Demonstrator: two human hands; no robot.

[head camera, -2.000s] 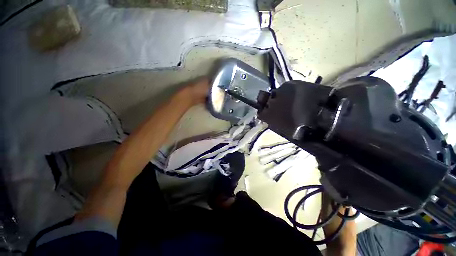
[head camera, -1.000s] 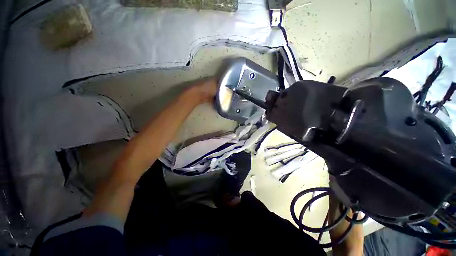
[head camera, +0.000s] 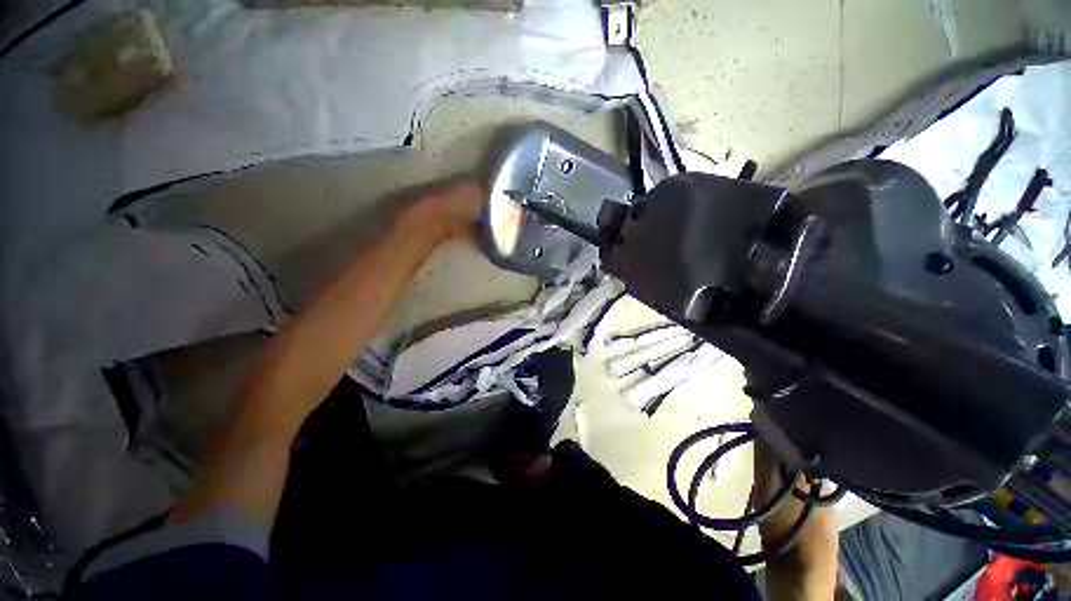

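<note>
The cutting machine's dark grey body [head camera: 869, 329] fills the right of the view. Its silver base plate [head camera: 546, 206] lies left of the body, with the narrow dark blade and guard [head camera: 561, 221] between them. My left hand [head camera: 452, 211] is at the base plate's left edge; its fingers are hidden, so its grip cannot be told. My right forearm shows at the lower right, below the machine; the hand is hidden behind the machine. White fabric lay [head camera: 294, 88] with dark cut edges lies left of and above the plate. Loose striped offcuts [head camera: 658, 364] lie below it.
A tan-brown block [head camera: 115, 65] sits on the cloth at upper left. A long speckled weight is cut off at the top edge. A small metal clamp [head camera: 619, 26] is at top centre. Black cable [head camera: 693, 481] loops below the machine. Dark tools [head camera: 998, 176] lie on white cloth at right.
The whole view has shifted slightly, right and then back left. My left hand and the base plate keep the same position relative to each other and to the cloth.
</note>
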